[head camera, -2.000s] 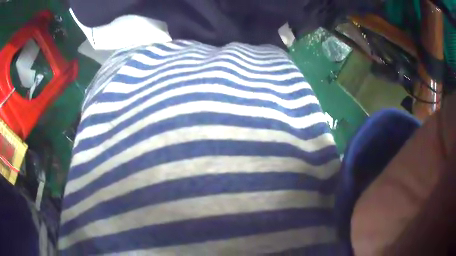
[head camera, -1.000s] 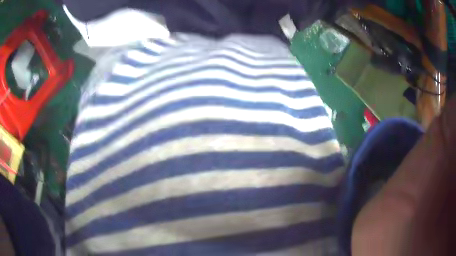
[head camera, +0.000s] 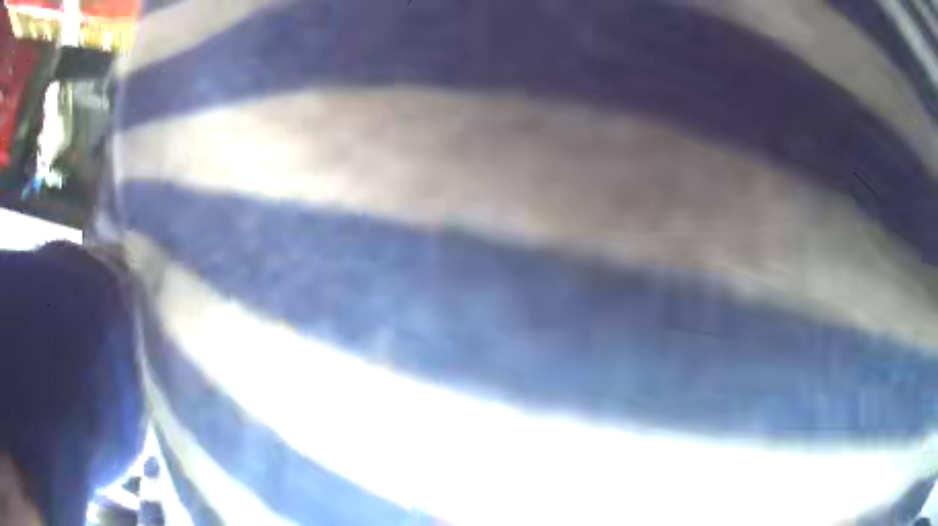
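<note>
My striped purple-blue and white top (head camera: 535, 185) fills most of the view, very close and blurred. A dark blue rounded cloth, perhaps my left sleeve (head camera: 67, 360), is at the lower left edge. A small sliver of skin shows below it in the corner, too little to tell as a hand. Neither my left hand nor my right hand can be made out. No workpiece is seen in a hand.
At the top left corner is a small part of a red and yellow object (head camera: 77, 23). Below it are a dark patch and a blurred whitish piece (head camera: 51, 134). A black-and-white patterned patch (head camera: 134, 493) shows at the lower left.
The top now fills far more of the view. The green floor, most of the red object and the bare arm with its blue sleeve edge on the right have gone out of view.
</note>
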